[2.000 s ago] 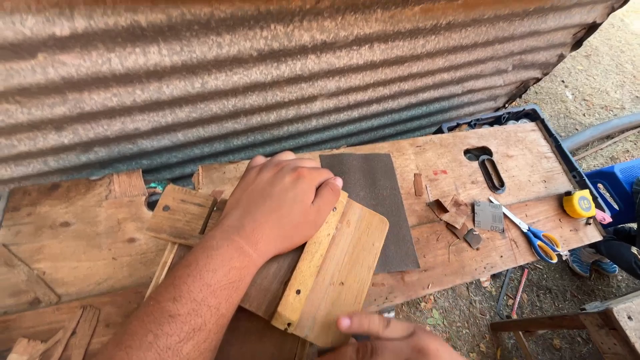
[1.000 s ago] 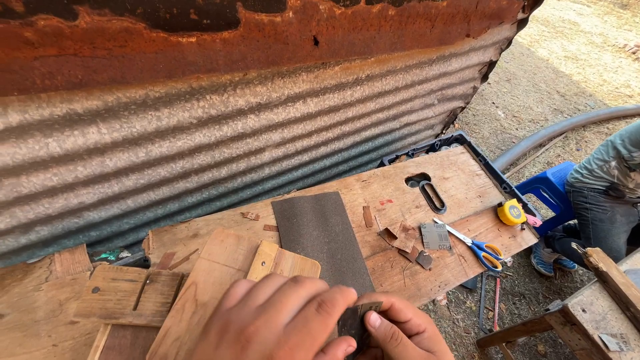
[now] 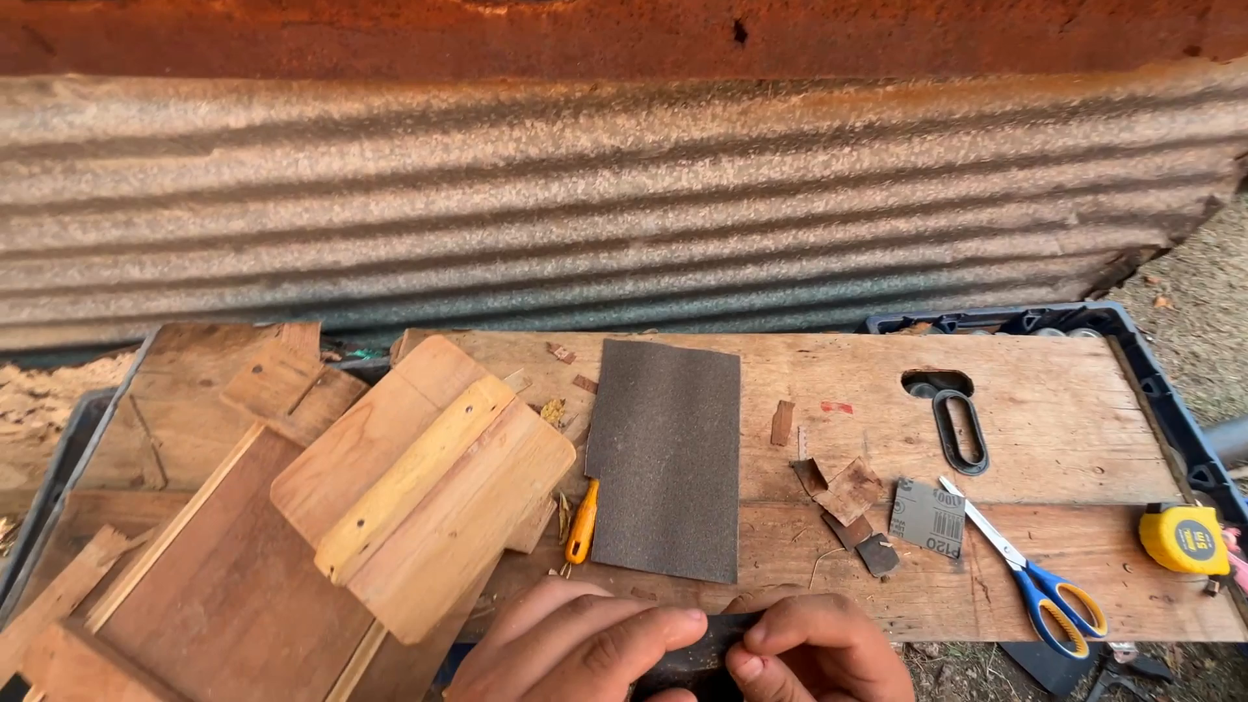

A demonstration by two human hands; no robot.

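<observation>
At the bottom middle, my left hand (image 3: 585,643) and my right hand (image 3: 819,643) both hold a small dark piece (image 3: 697,658), probably sandpaper, between their fingers. Just beyond them a dark sheet of sandpaper (image 3: 668,458) lies flat on the wooden bench. Beside its lower left edge is a yellow-orange handle (image 3: 582,524) of a tool. Left of that, a wooden panel with rounded corners and a screwed cleat (image 3: 419,478) rests on other boards. Blue and yellow scissors (image 3: 1038,585) lie at the right, near a printed sandpaper piece (image 3: 926,519) and torn scraps (image 3: 846,492).
A yellow tape measure (image 3: 1183,539) sits at the bench's right end, by a dark plastic crate rim (image 3: 1146,390). A black oval ring (image 3: 960,432) lies by a slot in the wood. Corrugated metal sheeting (image 3: 585,195) stands behind. A framed wooden panel (image 3: 244,575) is at left.
Two seconds ago my left hand pressed on the cleated wooden panel; now both hands hold the dark piece, and the panel lies untouched at left. The view has swung left since a second ago.
</observation>
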